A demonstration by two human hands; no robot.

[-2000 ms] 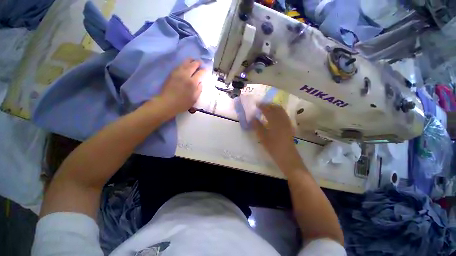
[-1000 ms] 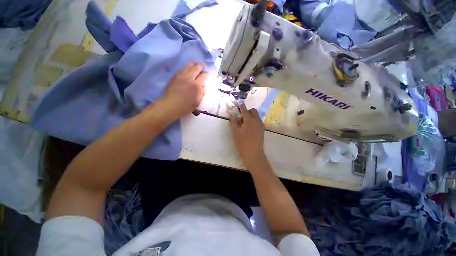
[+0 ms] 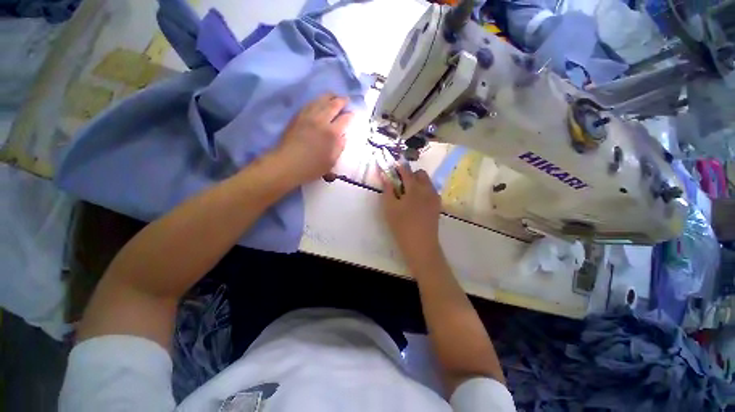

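Note:
The light blue garment piece [image 3: 250, 88] lies in folds left of the needle, its lower end hanging over the table front. My left hand [image 3: 318, 137] rests on its right edge, fingertips near the bright lamp glare. My right hand [image 3: 411, 205] is just right of the needle and holds small slim thread snips [image 3: 395, 179], yellow-green, pointing up toward the presser foot [image 3: 395, 146]. The glare hides the fabric edge between my hands. The off-white sewing machine head [image 3: 516, 129] stands over the right side.
A blue strip [image 3: 449, 165] lies behind my right hand. Crumpled whitish scrap [image 3: 552, 256] is under the machine's right end. Blue cloth heaps lie at lower right [image 3: 620, 358] and behind the machine. The table's front edge [image 3: 500, 294] runs close to my body.
The right hand moved left from the blue strip to the needle area, and the snips now show in it. The left hand stays on the garment. The whole view has shifted slightly.

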